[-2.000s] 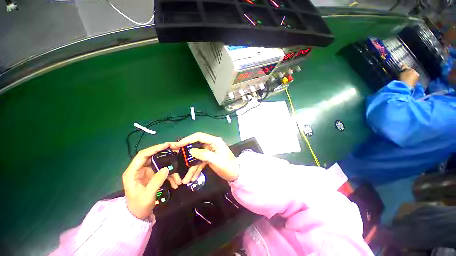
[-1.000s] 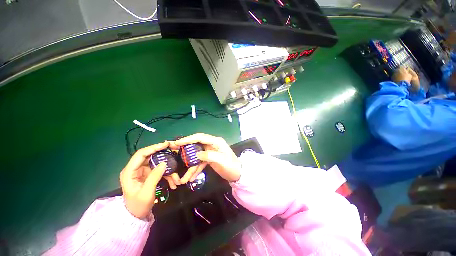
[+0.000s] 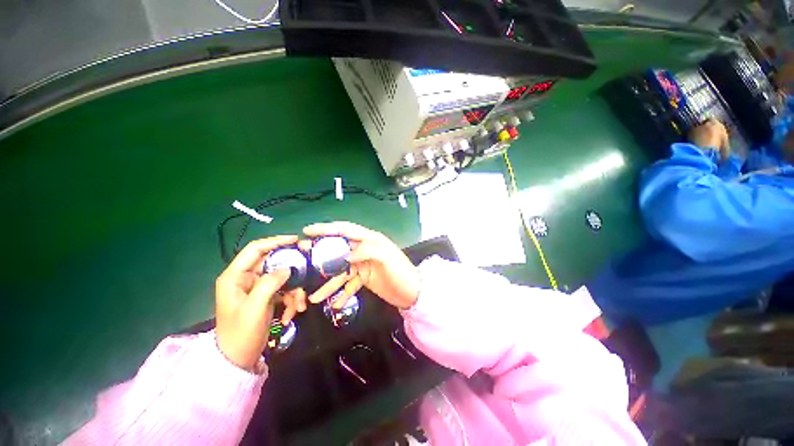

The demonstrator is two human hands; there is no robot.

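Note:
My left hand (image 3: 246,300) holds one small watch body (image 3: 288,266) by its edges, thumb on its face. My right hand (image 3: 380,266) holds a second watch body (image 3: 331,254) right beside it. Both faces now look pale and whitish, with no marks I can read. Under my hands lies the black blister tray (image 3: 305,383). One unit (image 3: 281,335) with green marks and another shiny round-looking unit (image 3: 342,309) sit in its far pockets. Thin pink lines show in pockets nearer me.
Ahead stands a pale power supply (image 3: 418,109) with red digits, a black raised tray (image 3: 435,39) on it. Black leads (image 3: 296,201) with white tags, white paper (image 3: 473,218), a yellow line (image 3: 538,253) and small discs (image 3: 539,226) lie on the green mat. A blue-sleeved person works at right.
The faces of both held units have gone from dark with coloured marks, then rows of light marks, to pale and whitish. The fingers have shifted slightly. The blue-sleeved person's hands have moved a little.

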